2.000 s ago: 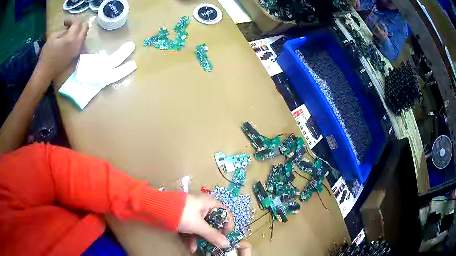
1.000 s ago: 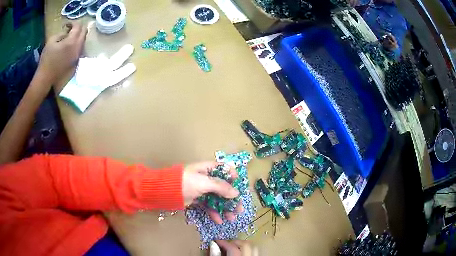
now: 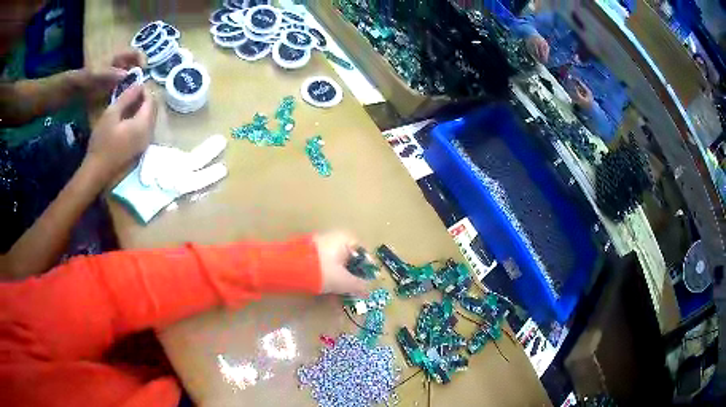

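Observation:
My left hand [image 3: 339, 261], in an orange sleeve, has its fingers on a dark green circuit board [image 3: 363, 265] at the near edge of a loose heap of circuit boards [image 3: 436, 322]. The palm hides part of the board. Below the hand lies a lighter green board [image 3: 371, 310] with a thin dark wire. A flat pile of small silvery blue-grey parts [image 3: 349, 372] lies on the bench, with a small red piece [image 3: 327, 340] at its upper edge. My right hand is out of the picture.
A white glove [image 3: 179, 171], lighter boards [image 3: 267, 129] and round discs [image 3: 187, 86] lie up the bench. Another person's hands [image 3: 123, 127] hold a disc at the upper left. A blue bin [image 3: 521, 211] of dark parts stands to the right.
My left hand has moved up from over the small parts to beside the board heap, uncovering the pile. My right hand has left the bottom edge. The view has shifted, showing more discs.

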